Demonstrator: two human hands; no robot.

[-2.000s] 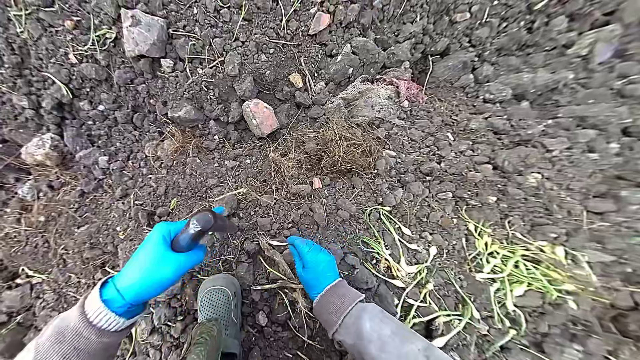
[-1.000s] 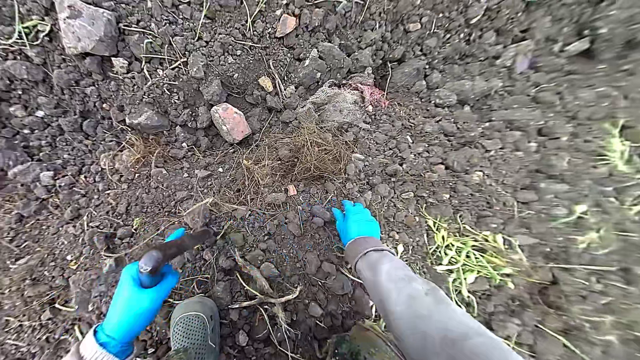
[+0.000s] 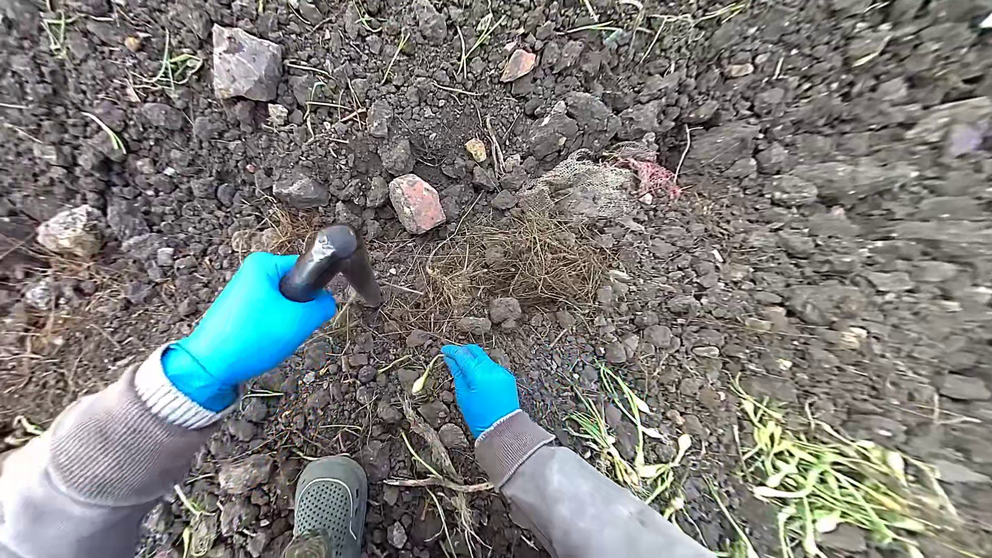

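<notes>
My left hand (image 3: 252, 322), in a blue glove, is closed around the dark handle of a hand tool (image 3: 329, 263); the tool's head points down over the soil, its exact kind unclear. To its right, my right hand (image 3: 482, 386), also blue-gloved, is low over the soil with fingers together and pointing up-left. A small pale bulb with a green stem (image 3: 424, 377) lies just left of its fingertips; whether they touch it or pinch anything cannot be told. A mat of dry brown roots (image 3: 535, 263) lies above that hand.
Cloddy dark soil surrounds a reddish stone (image 3: 417, 204), a large grey stone (image 3: 247, 63) and torn netting (image 3: 585, 186). Pulled green plants with pale bulbs lie in a near pile (image 3: 632, 442) and a farther one (image 3: 837, 473). A perforated grey-green clog (image 3: 331, 500) stands at the bottom.
My left hand has risen with the tool, which is now above the soil left of the root mat. My right hand has moved left, toward the small bulb.
</notes>
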